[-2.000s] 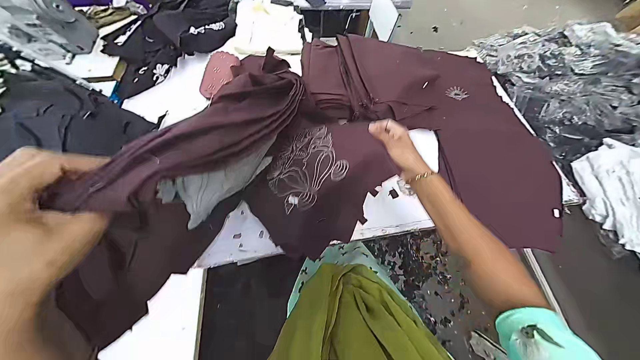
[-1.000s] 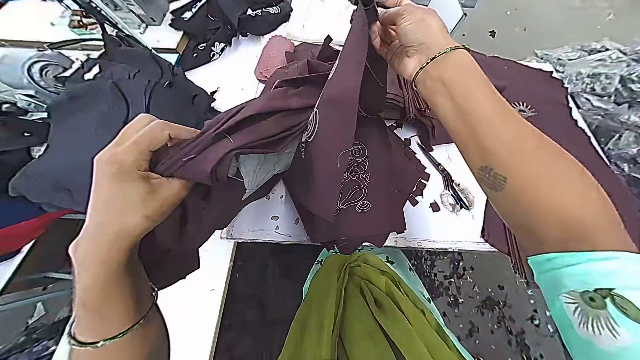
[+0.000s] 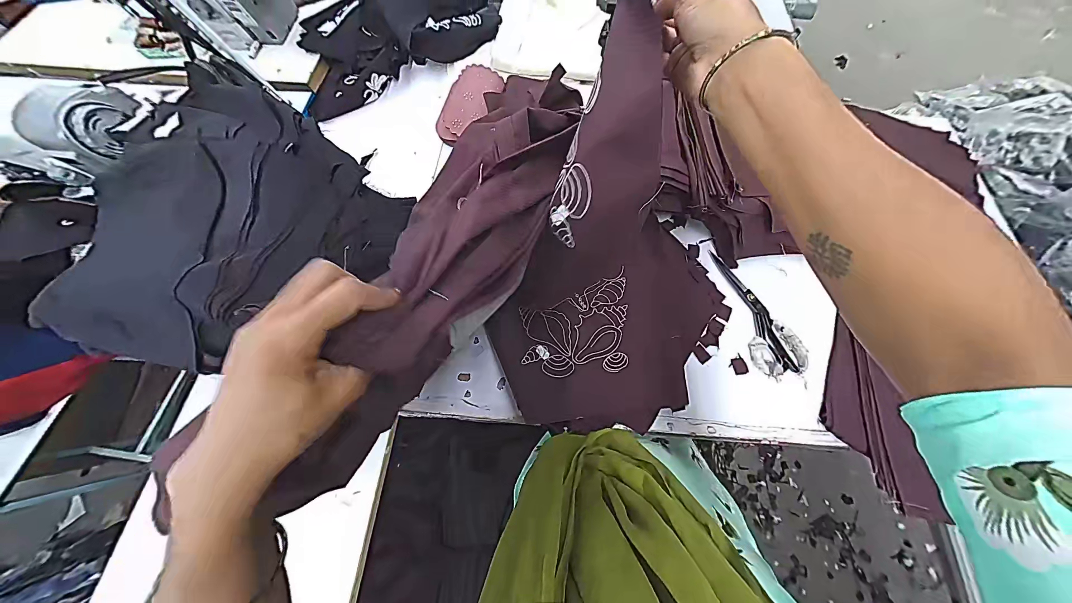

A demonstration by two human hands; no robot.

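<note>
My left hand (image 3: pixel 293 360) grips a bunch of maroon fabric (image 3: pixel 469 226) at the left, its folds running up and to the right. At the top, my right hand (image 3: pixel 703 42) pinches the upper part of an embroidered maroon fabric panel (image 3: pixel 620 126) and holds it raised. Under it, another maroon panel with white line embroidery (image 3: pixel 578 335) lies at the table's front edge, small cut squares along its right side. Fabric shears (image 3: pixel 758 314) with wrapped handles rest on the white table (image 3: pixel 796 285), right of that panel and below my right forearm.
Dark navy fabric pieces (image 3: pixel 142 251) are piled at the left. A pink scalloped piece (image 3: pixel 469 100) lies behind the maroon bunch. Stacked maroon panels (image 3: pixel 879 410) hang over the front edge at the right. Clear plastic bags (image 3: pixel 997 151) are heaped far right, and scraps (image 3: pixel 837 536) litter the floor.
My right hand has moved up from the table and now lifts a maroon panel. The shears, not visible two seconds ago, show beside the cloth. My left hand keeps its hold on the fabric.
</note>
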